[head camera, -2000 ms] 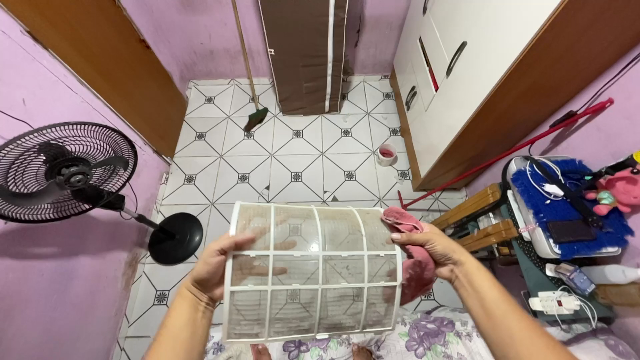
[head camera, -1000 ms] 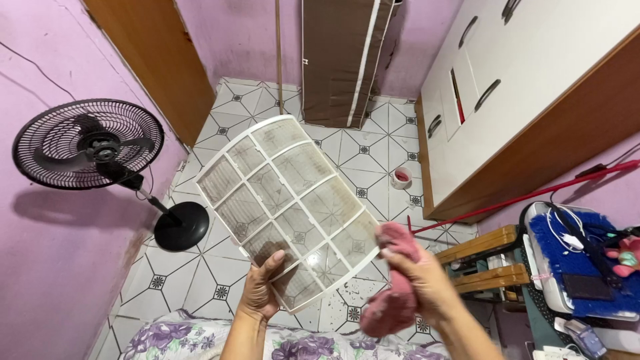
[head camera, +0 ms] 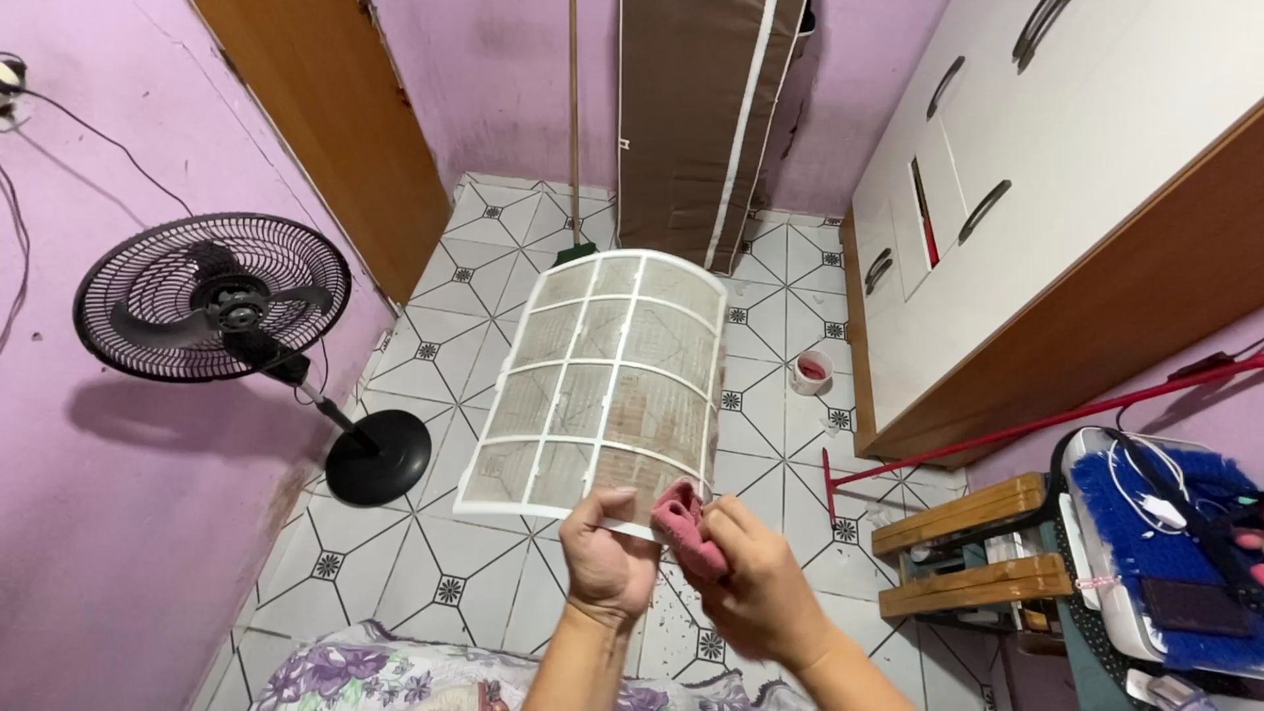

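A white-framed mesh air-conditioner filter [head camera: 612, 375] is held up at the middle of the head view, its mesh looking dusty. My left hand [head camera: 610, 563] grips the filter's bottom edge, thumb on the near side and fingers behind. A pink cloth [head camera: 688, 528] is bunched in my right hand [head camera: 750, 573], pressed against the filter's lower right corner. The fingertips behind the mesh are partly hidden.
A black pedestal fan [head camera: 237, 306] stands left. Beyond the filter are a broom [head camera: 575, 252] and a brown fabric wardrobe [head camera: 681, 118]. A small tub [head camera: 812, 372], white drawers [head camera: 987, 197] and a red pole [head camera: 1037, 420] lie right. Flowered fabric [head camera: 336, 671] is nearest.
The filter has turned more upright from its slanted position one second ago. My right hand has brought the pink cloth to its lower right corner, and my left hand still holds the bottom edge.
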